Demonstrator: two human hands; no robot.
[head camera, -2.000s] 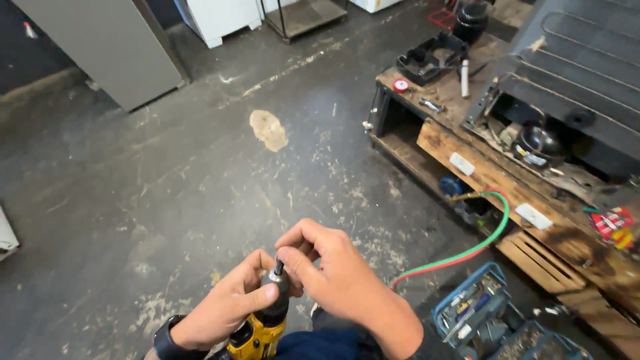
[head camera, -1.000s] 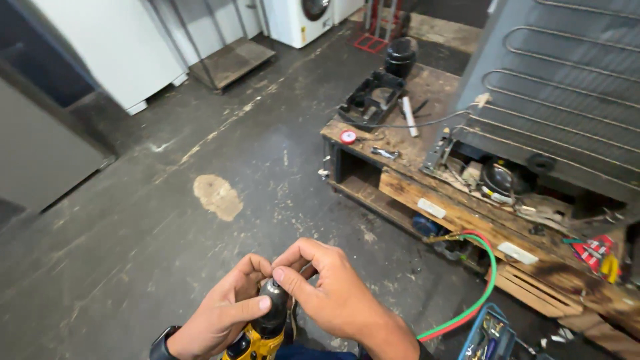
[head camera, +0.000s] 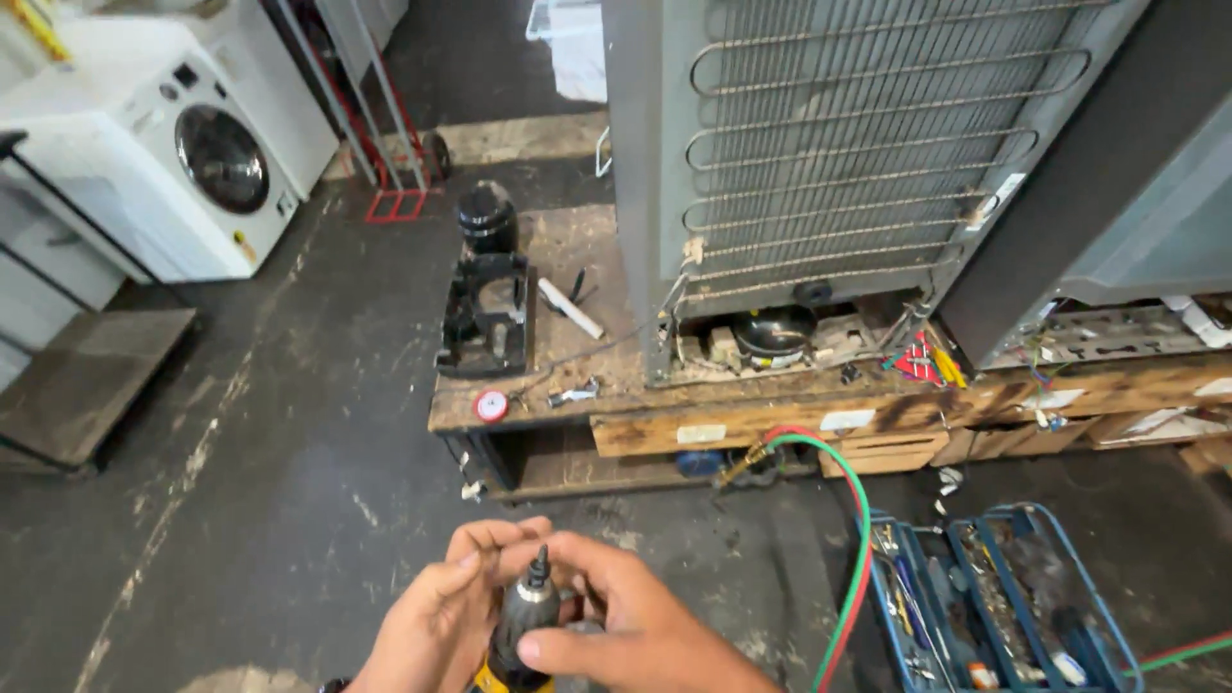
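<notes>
A yellow and black power driver (head camera: 525, 626) points up at the bottom centre, a dark bit (head camera: 540, 568) in its metal collar. Against the driver's nose, my right hand (head camera: 635, 616) is wrapped around the black front, its thumb lying across it. My left hand (head camera: 433, 602) is cupped at the driver's left side, fingers bent behind the bit; whether it grips the tool is not clear. The driver's handle is out of frame.
Beyond stands a wooden workbench (head camera: 616, 371) bearing a refrigerator (head camera: 640, 192) with rear coils, a compressor (head camera: 775, 332), a black plastic tray (head camera: 486, 318) and a red-rimmed roll (head camera: 491, 405). Right of my hands are a green and red hose (head camera: 859, 520) and a blue metal toolbox (head camera: 1006, 597).
The view has swung right and up toward the bench. My right fingers, earlier pinched at the driver's tip, now lie around its nose, and the bit shows plainly.
</notes>
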